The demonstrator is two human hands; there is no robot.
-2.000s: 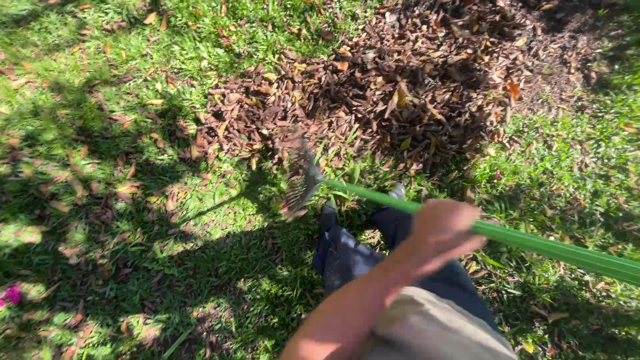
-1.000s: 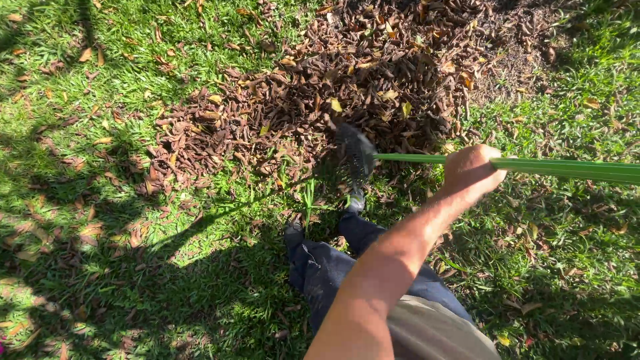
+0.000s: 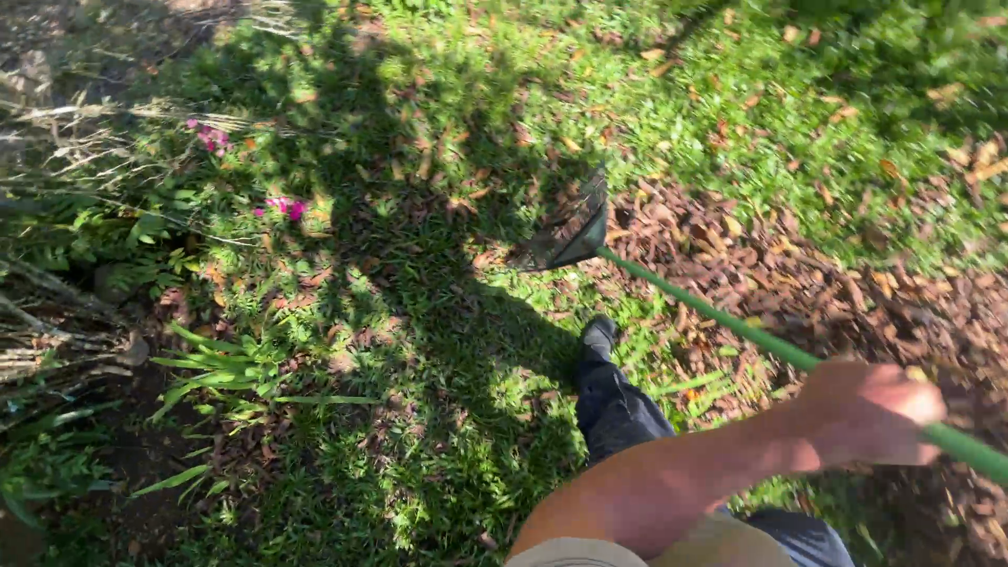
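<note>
My left hand (image 3: 870, 413) is closed around the green handle (image 3: 709, 311) of a leaf rake at the lower right. The dark fan-shaped rake head (image 3: 571, 228) is near the middle of the view, over grass at the left end of a long pile of dry brown leaves (image 3: 835, 299). The tines point up and to the left, and motion blurs them. The handle runs off the right edge of the view. My right hand is not in view.
My shoe (image 3: 600, 335) stands on the grass just below the rake head. On the left are dry, bare branches (image 3: 71, 118), pink flowers (image 3: 285, 208) and a strappy green plant (image 3: 216, 366). Loose leaves lie scattered over the grass (image 3: 441, 378).
The view has swung left, bringing the branches and strappy plant into sight. The rake head has moved from the lower edge of the leaf pile to its left end. My left hand still holds the handle.
</note>
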